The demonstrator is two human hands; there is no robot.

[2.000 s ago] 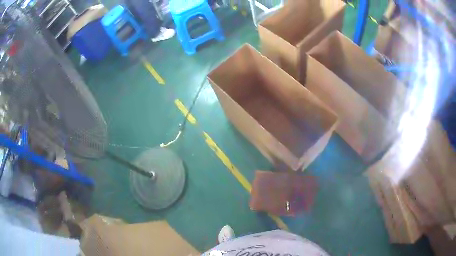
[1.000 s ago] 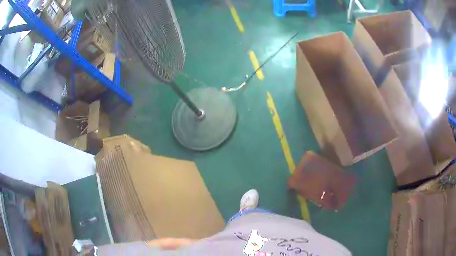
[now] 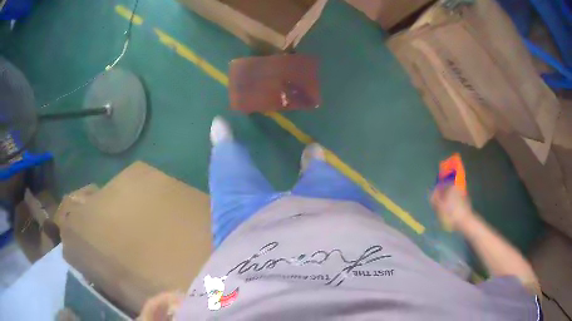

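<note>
My right hand [image 3: 446, 202] is bare and closed around an orange and purple tape dispenser [image 3: 453, 171], held out to the right over the green floor. My left hand [image 3: 160, 306] is small and cut off at the bottom edge, beside my shirt and near the stack of flat-packed cartons [image 3: 141, 232]. Its fingers are not clear, so I cannot tell whether it holds anything. A low reddish-brown stool [image 3: 266, 83] stands on the floor in front of my feet.
An open carton [image 3: 251, 25] stands beyond the stool. Printed cartons [image 3: 461, 81] lie at the right. A round fan base [image 3: 119, 122] stands at the left, with a thin cord beyond it. A yellow line [image 3: 194, 59] crosses the floor.
The view has turned and tipped down over my body. My right hand with the tape dispenser has come into view. The stool and open carton now sit higher and further left.
</note>
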